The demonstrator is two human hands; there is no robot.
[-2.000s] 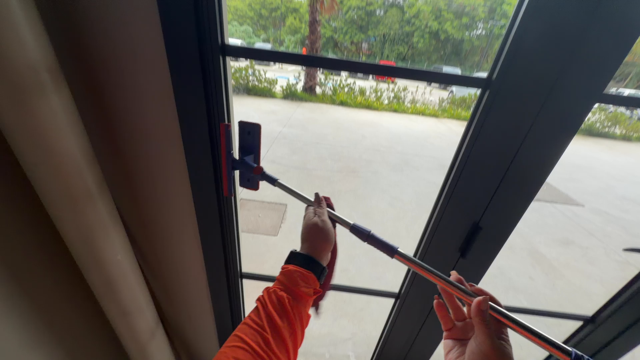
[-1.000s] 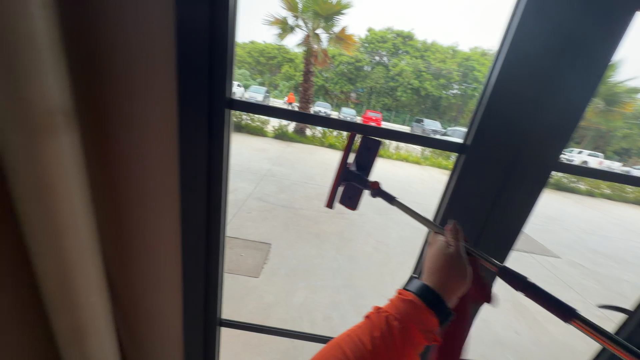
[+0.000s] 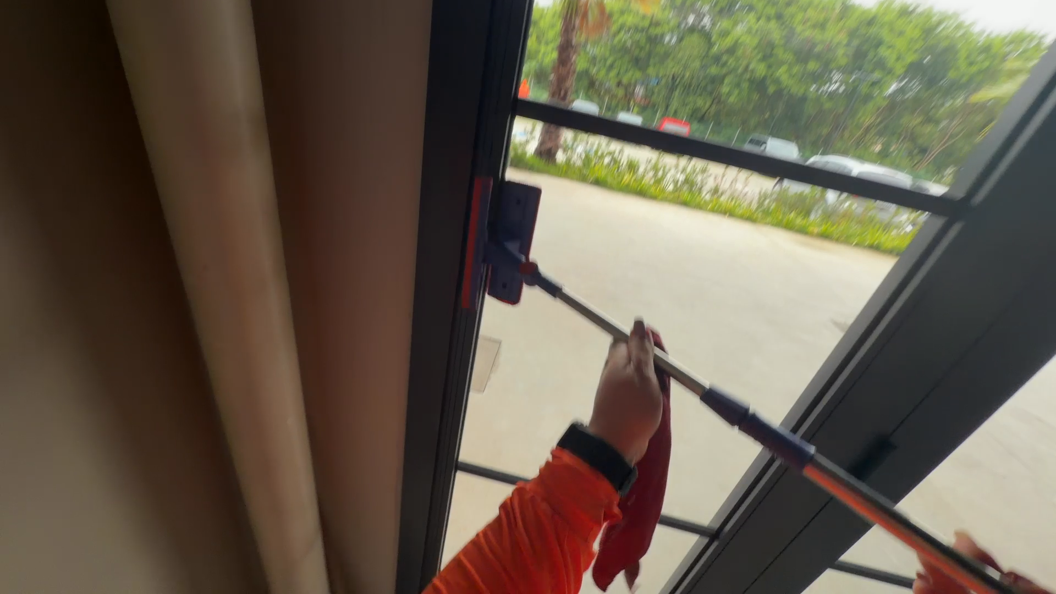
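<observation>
My left hand, with a black band at its wrist and an orange sleeve, grips the metal upper part of a telescopic pole. A dark red cloth hangs from that same hand. At the lower right edge my right hand, partly cut off, is closed around the orange lower part of the pole. The window squeegee head, blue with red edges, is at the left side of the glass pane, by the dark frame. Its red-edged blade overlaps the frame in view.
Beige curtains hang left of the dark window frame. A wide dark upright stands on the right, and thin crossbars divide the glass. Outside are pavement, plants, a palm trunk and parked vehicles.
The squeegee head has moved left across the pane, from mid-glass a second ago to the left frame. My right hand, out of view a second ago, shows again at the lower right.
</observation>
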